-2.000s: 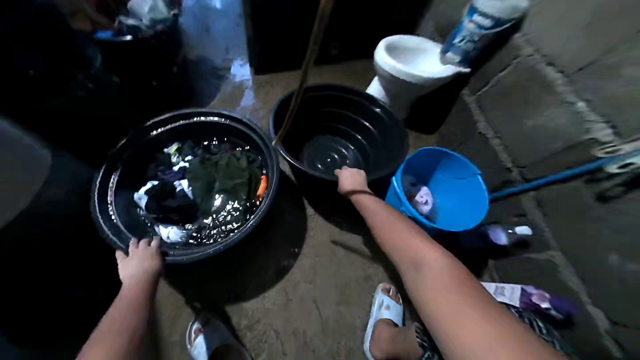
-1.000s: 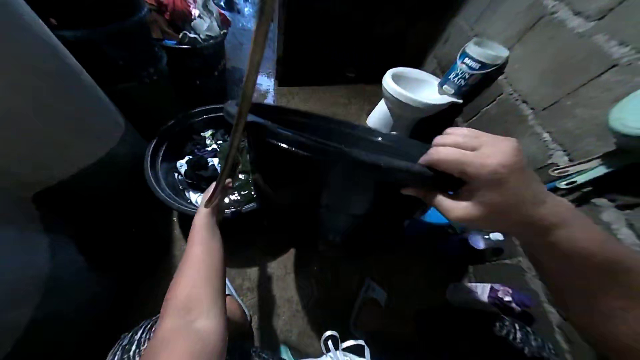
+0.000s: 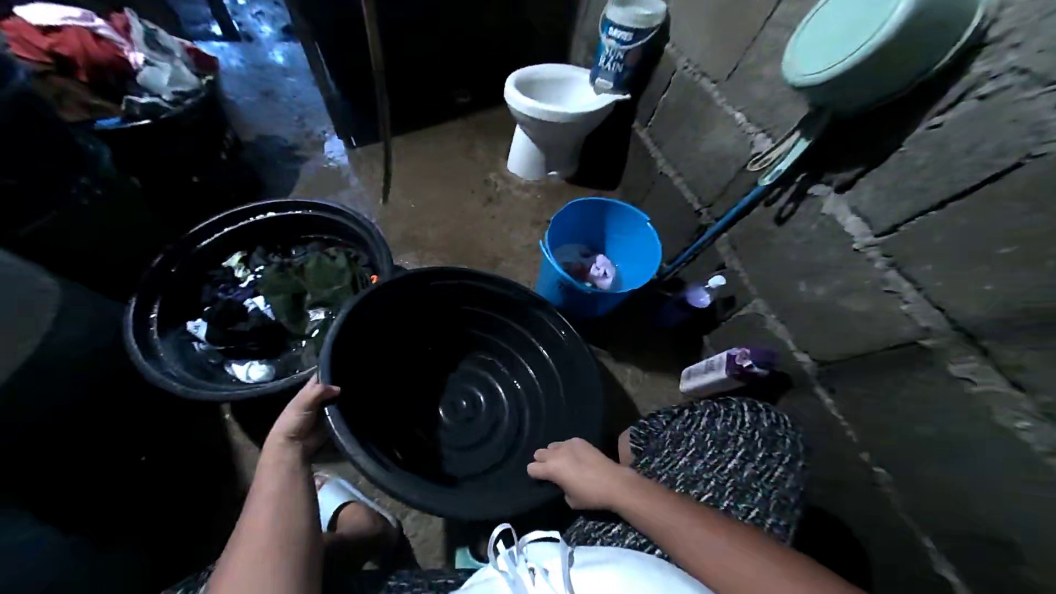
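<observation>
An empty black plastic basin (image 3: pixel 528 371) is held tilted in front of me, its inside with ring-shaped ridges facing up. My left hand (image 3: pixel 304 412) grips its rim on the left side, thumb over the edge. At the near right rim lies my right hand (image 3: pixel 577 472), its fingers curled over the edge. Behind and left of it, a second black basin (image 3: pixel 148 330) holds wet clothes (image 3: pixel 309 285), dark, green and white, in water. A blue plastic bucket (image 3: pixel 561 293) with a pale cloth (image 3: pixel 601 271) inside stands just beyond the held basin.
A white toilet bowl (image 3: pixel 544 103) stands at the back, a labelled pail (image 3: pixel 623 45) on it. A wooden stick (image 3: pixel 378 99) stands upright. Heaped laundry (image 3: pixel 74 62) fills a tub at upper left. Bottles (image 3: pixel 714 373) lie by the block wall (image 3: pixel 825 280), where a green dipper (image 3: pixel 866 49) hangs.
The empty basin was on the floor beside the clothes basin, then lifted and tipped; now it is lower and close to me, its inside showing. My left hand has left the stick for the rim.
</observation>
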